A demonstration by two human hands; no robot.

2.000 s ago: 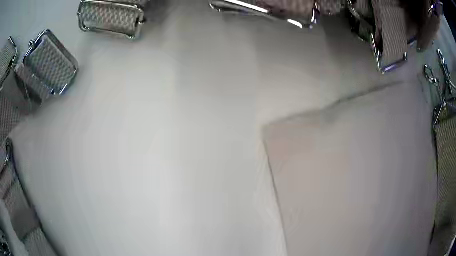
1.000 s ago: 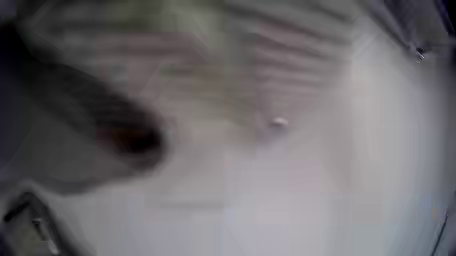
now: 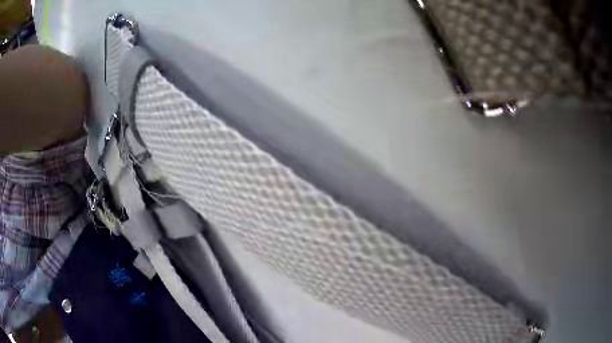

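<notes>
A wide grey-beige webbing strap (image 3: pixel 295 208) runs diagonally from upper left to lower right, close to the camera. Small metal shows at its lower right end (image 3: pixel 535 328). Narrower straps (image 3: pixel 178 221) with metal pieces and loose pale threads lie at its left end. A bare, rounded part of an arm or hand, seemingly my left hand (image 3: pixel 40 100), is cut off by the left edge above a plaid sleeve. Its fingers do not show, so its grip cannot be told. My right hand is not identifiable.
A brownish woven strap piece with a metal frame (image 3: pixel 496 107) is at the upper right, over the pale table (image 3: pixel 362 80). A dark navy apron (image 3: pixel 100 295) with a blue mark and a metal snap is at the lower left. Something yellowish is cut off at the top left corner.
The view has swung and blurred between frames. The wide strap now fills the middle, and the plaid sleeve, bare skin and apron have come into view at the left.
</notes>
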